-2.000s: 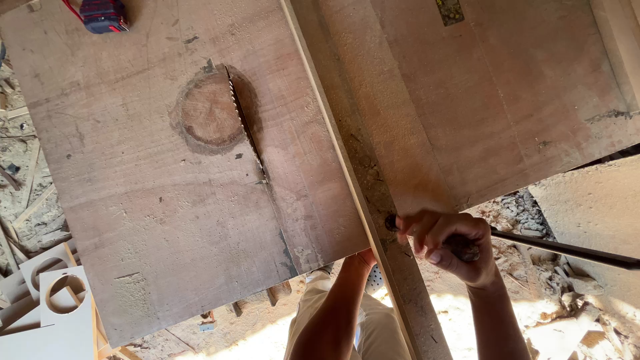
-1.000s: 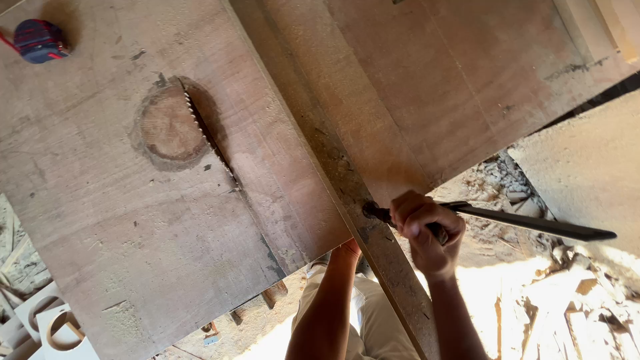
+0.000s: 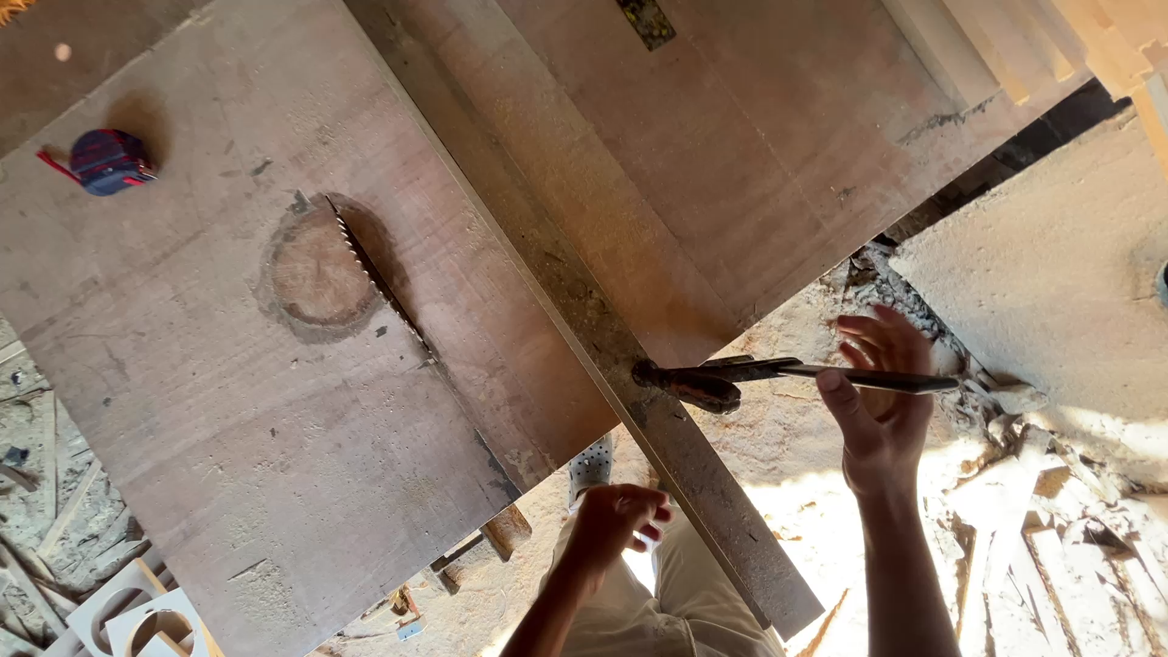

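Note:
A long straight fence board (image 3: 547,274) lies across the plywood saw table (image 3: 228,438) and sticks out past its front edge. An F-clamp with a dark handle (image 3: 707,388) sits on the board near that edge, its black bar (image 3: 876,376) reaching right. My right hand (image 3: 881,392) is around the clamp bar's far part, fingers spread and thumb near the bar; a firm grip does not show. Below the table edge, left of the board, my left hand (image 3: 625,520) has loosely curled fingers and holds nothing visible. A toothed circular saw blade (image 3: 374,274) rises through the table.
A tape measure (image 3: 111,162) lies at the table's upper left. White pieces with round holes (image 3: 160,625) are at the lower left. Wood offcuts (image 3: 1077,547) litter the floor at right. Boards (image 3: 967,46) lie at the upper right.
My right hand has left the clamp's handle and moved right to its bar. My left hand, partly hidden at the board and table edge before, now shows below the edge.

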